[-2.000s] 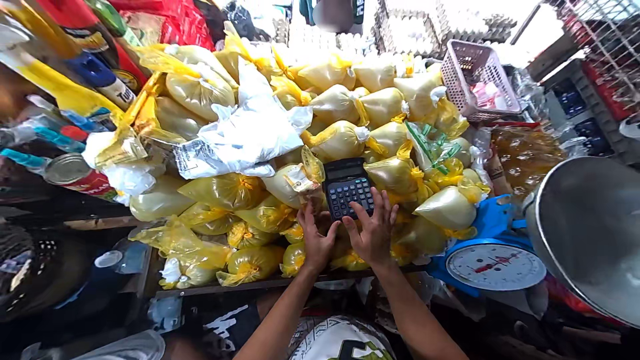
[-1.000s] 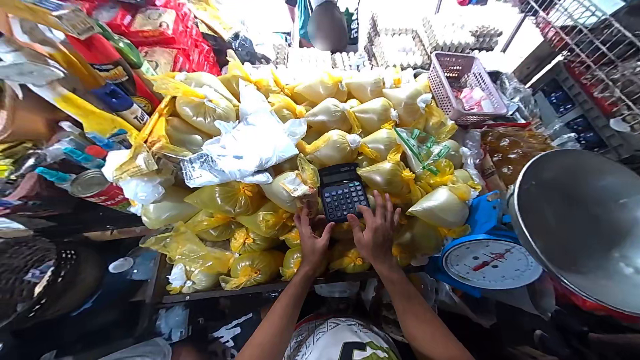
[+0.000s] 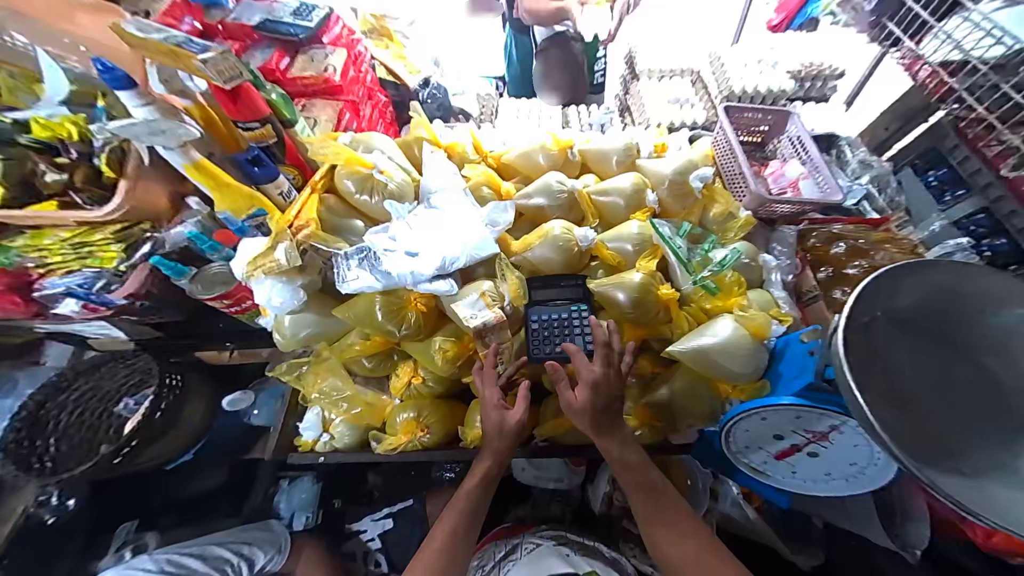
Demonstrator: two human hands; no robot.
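A black desktop calculator (image 3: 559, 320) lies on a pile of yellow plastic bags (image 3: 404, 316), tied and filled with pale contents. The fingers of my right hand (image 3: 594, 388) are spread at its lower right, with a fingertip at the lower keys. Just left of the calculator, my left hand (image 3: 502, 404) rests with its fingers apart against the bags, its fingertips by what looks like a folded banknote (image 3: 482, 320); whether it touches the note I cannot tell. White plastic bags (image 3: 428, 236) lie crumpled on the pile, up and left of the calculator.
A blue dial scale (image 3: 808, 448) with a large metal pan (image 3: 944, 384) stands at the right. Behind it are a pink plastic basket (image 3: 752, 188) and egg trays (image 3: 672, 100). Bottles and a can (image 3: 220, 288) crowd the left, above a dark woven basket (image 3: 76, 416). A person (image 3: 560, 48) stands opposite.
My right hand's fingers have shifted slightly at the calculator's lower keys. My left hand stays beside it. The calculator remains on the bags.
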